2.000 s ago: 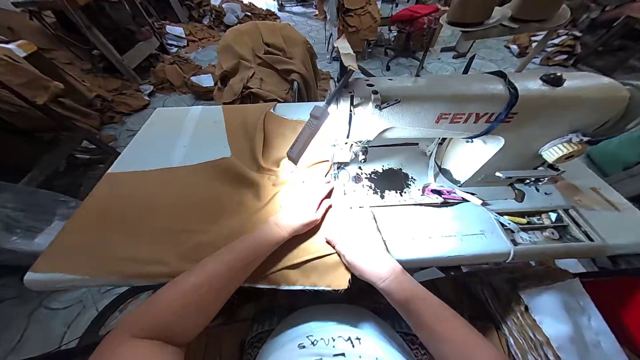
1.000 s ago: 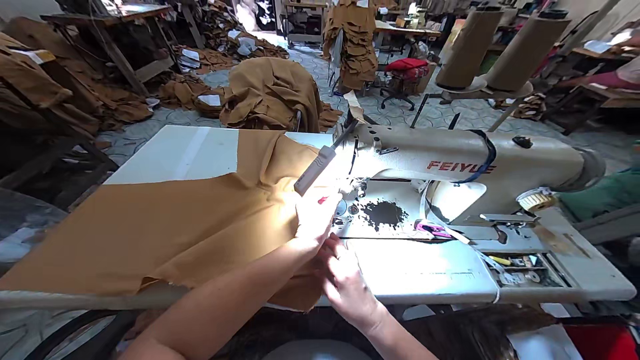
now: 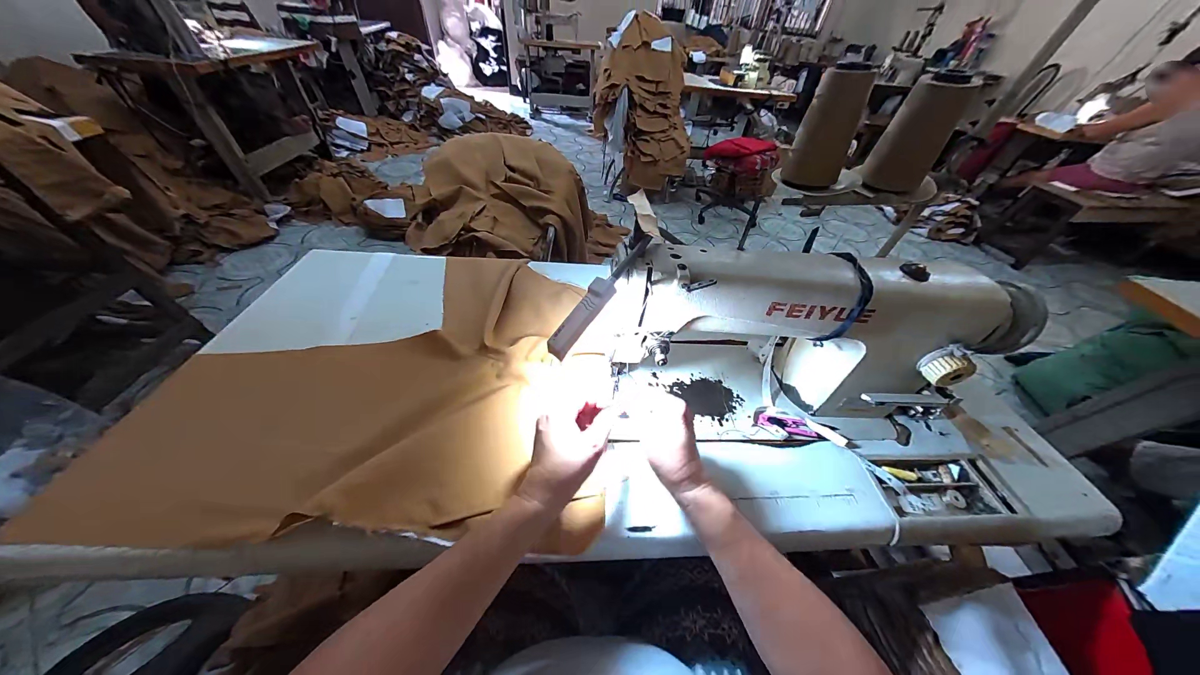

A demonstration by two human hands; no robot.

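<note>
A tan fabric panel (image 3: 375, 422) lies over the left of the white sewing table, its right part by the needle of a Feiyue sewing machine (image 3: 769, 291). My left hand (image 3: 567, 445) is on or just above the cloth's right part, fingertips together near the needle. To the right of the needle is my right hand (image 3: 670, 436), its fingers bent towards the left hand. Glare washes out both sets of fingertips, so what they pinch cannot be told. Pink-handled thread snips (image 3: 786, 425) rest on the machine bed. A lamp (image 3: 595, 314) sits at the machine head.
A tray of small parts (image 3: 947, 487) is set in the table's right side. Two large thread cones (image 3: 830, 127) stand behind the machine. Tan cloth is heaped on a chair (image 3: 497, 197) beyond the table. A person (image 3: 1153, 131) sits at the far right.
My right hand has moved up and right, from beside the left wrist to the machine bed near the needle. The hands are now farther apart. The view has tilted up.
</note>
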